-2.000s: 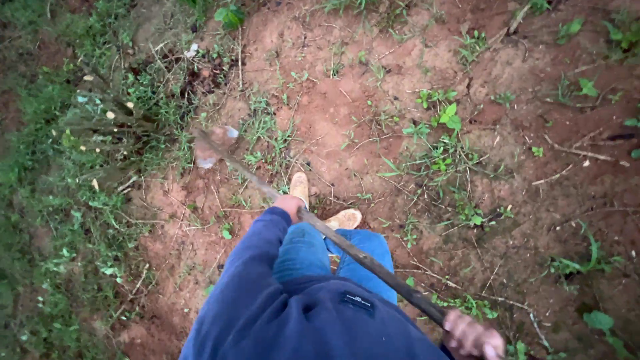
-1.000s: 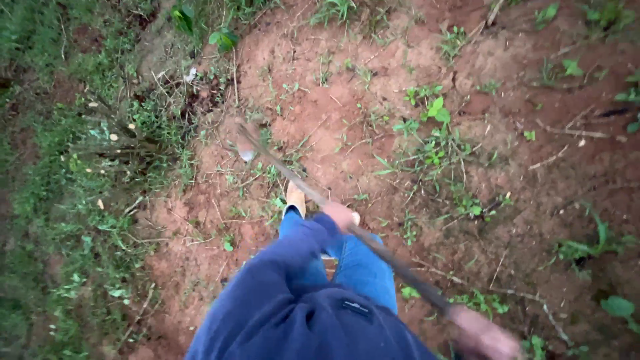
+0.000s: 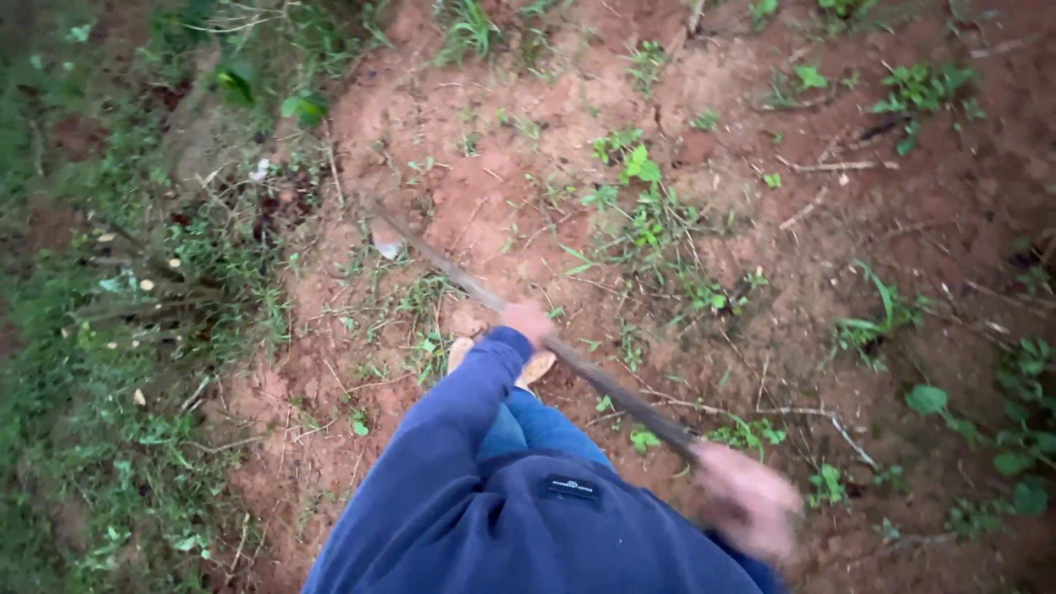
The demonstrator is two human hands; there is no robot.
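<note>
A long wooden handle [image 3: 615,386] runs slantwise across my body, from upper left to lower right. My left hand [image 3: 528,323] is closed around its middle, just above my shoes. At its lower right end my right hand [image 3: 747,499], blurred, grips the wood. The far end carries a hoe-like metal head [image 3: 386,238], reddish and pale at the edge; it is blurred, and whether it touches the soil I cannot tell.
Reddish bare soil [image 3: 495,186] with small green weeds [image 3: 652,219] lies ahead and to the right. Denser grass and a cluster of cut stems [image 3: 165,293] are on the left. My tan shoes [image 3: 536,367] stand below the handle. A thin branch [image 3: 792,411] lies at the right.
My left hand has slid or moved along the handle, away from its head, since the oldest frame. The tool's head has shifted a little over the soil. Both hands remain on the handle.
</note>
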